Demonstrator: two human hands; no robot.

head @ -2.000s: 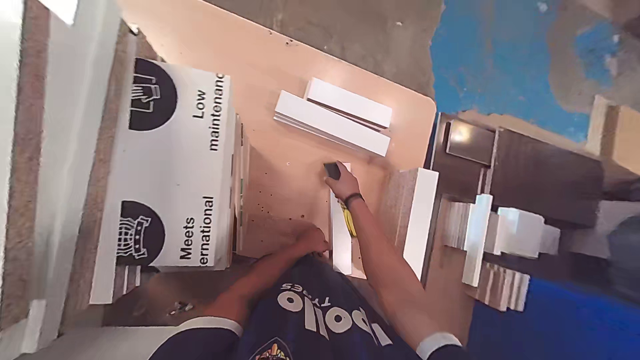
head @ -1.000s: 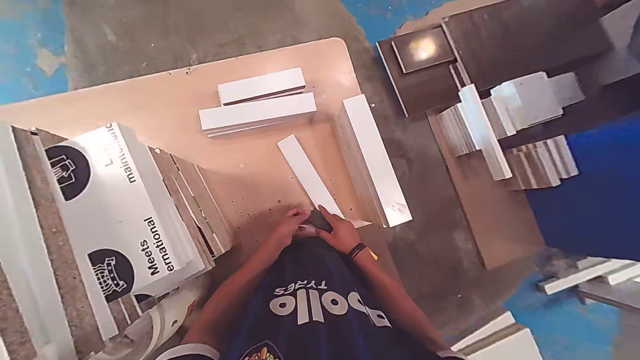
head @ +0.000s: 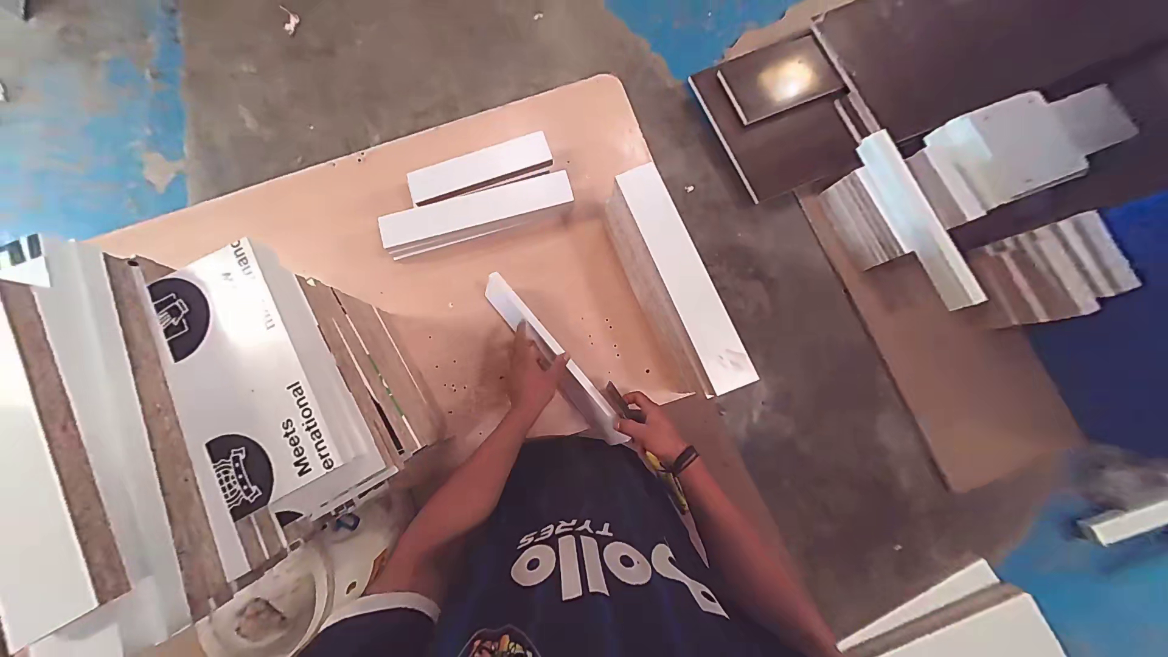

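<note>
A narrow white board strip is tilted on its edge between my two hands, above the near part of the tan tabletop. My left hand grips it around its middle. At its near end, my right hand holds the strip, together with a small dark block-like object whose exact kind I cannot tell. A dark band and a yellow item are at my right wrist; the yellow item is partly hidden.
White strips lie stacked toward the table's far side. A longer stack runs along its right edge. Large printed white boards stand at left. Beyond the right edge are dark panels and more stacked strips.
The strip lay flat on the table one second ago and is now tilted up in both hands. My left hand has moved forward along it. The view has turned.
</note>
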